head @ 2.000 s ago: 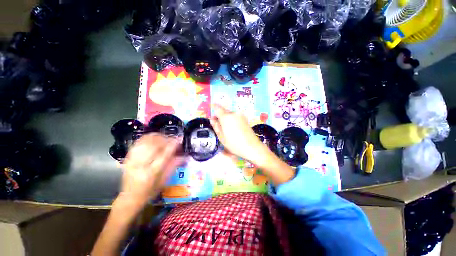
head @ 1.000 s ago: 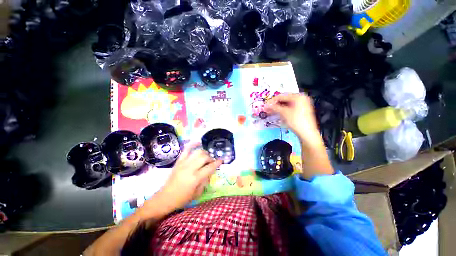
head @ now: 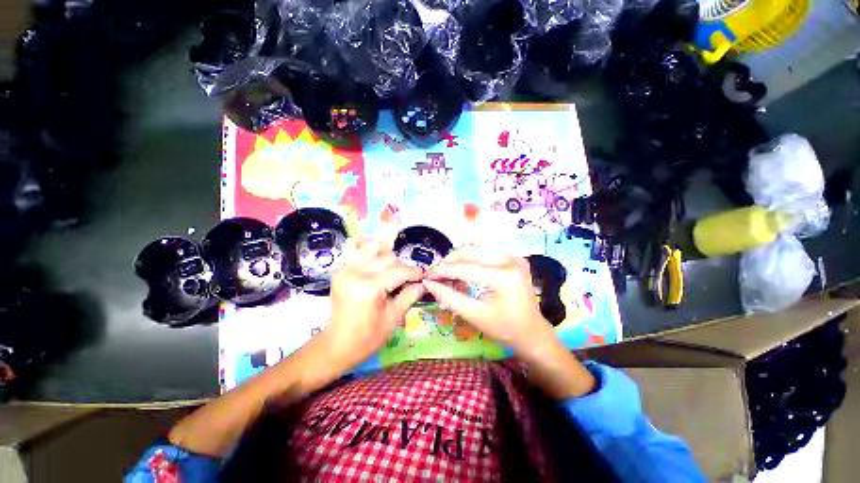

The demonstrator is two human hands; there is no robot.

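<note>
Several glossy black housings lie in a row on and beside the cartoon-printed mat (head: 283, 354). Three sit close together at the left, one of them a housing (head: 243, 261) with a small dark rectangle and round spots inside. Another housing (head: 421, 247) is at the centre, just beyond my fingertips and partly covered by them. A last housing (head: 547, 283) is partly hidden behind my right hand. My left hand (head: 372, 292) and my right hand (head: 490, 292) meet at the fingertips over the centre housing's near edge. Any small part between the fingertips is too small to tell.
Housings in clear plastic (head: 377, 47) are heaped behind the mat. To the right are dark cables or parts (head: 660, 123), yellow-handled pliers (head: 670, 275), a pale yellow bottle (head: 734, 231), white plastic bags (head: 778, 274) and a yellow fan (head: 754, 28). An open carton (head: 702, 401) stands at lower right.
My right hand has come back from the mat's right side to the centre. My left hand has risen slightly to meet it at the centre housing. The camera view has shifted a little.
</note>
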